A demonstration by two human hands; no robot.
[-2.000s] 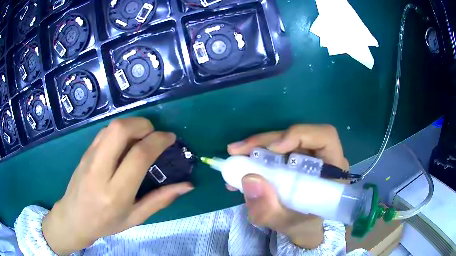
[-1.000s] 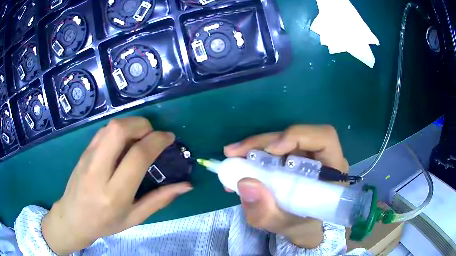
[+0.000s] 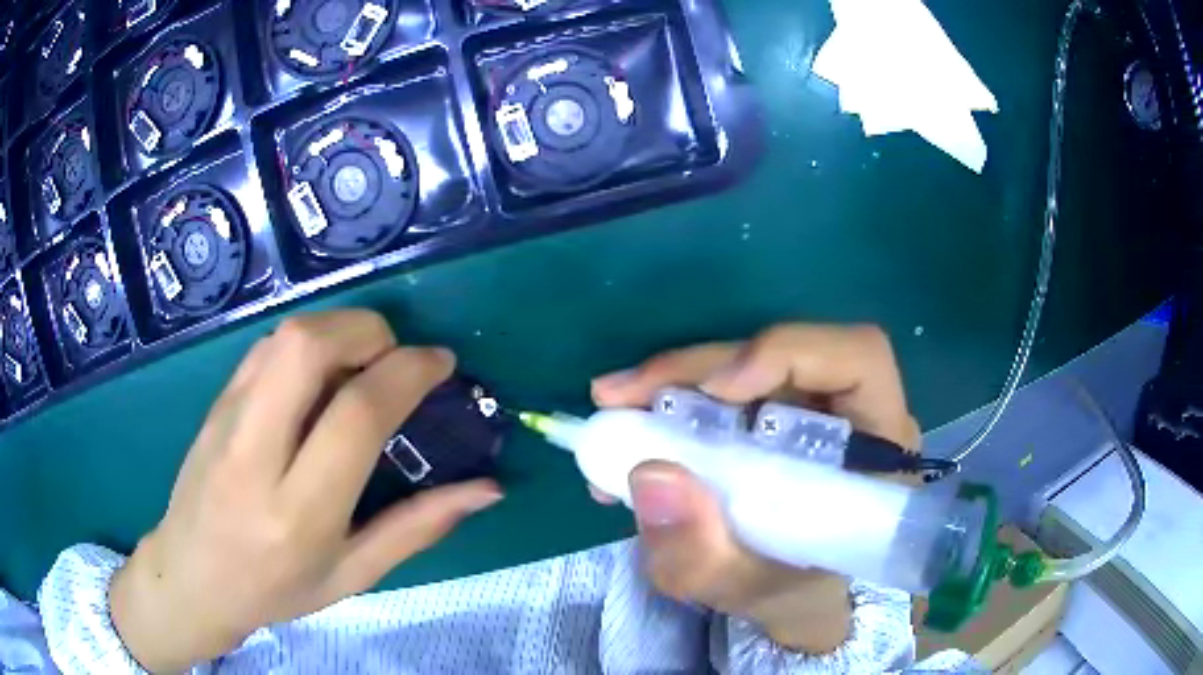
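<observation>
My left hand [image 3: 284, 488] holds a black round speaker unit [image 3: 446, 442] between thumb and fingers above the green mat. A pale-outlined rectangle and small white spots at its right edge show; the rest is under my fingers. My right hand [image 3: 778, 462] grips the white-filled dispensing syringe [image 3: 805, 508], tilted with its tip to the left. The yellow-green dispensing tip [image 3: 538, 423] is close to the white spots; whether it touches them I cannot tell. The clear finger switch [image 3: 749, 425] sits on the syringe under my fingers. The green adapter cap [image 3: 967, 557] is at its rear.
A black blister tray [image 3: 633, 195] with a speaker unit in each visible pocket lies at the upper left. White wiping paper [image 3: 908, 73] lies on the green mat [image 3: 844, 264] at the upper right. A clear air hose [image 3: 1045, 264] runs down the right side.
The tray and the speaker unit in my left hand appear shifted slightly left. The syringe has barely moved, and both hands keep their holds.
</observation>
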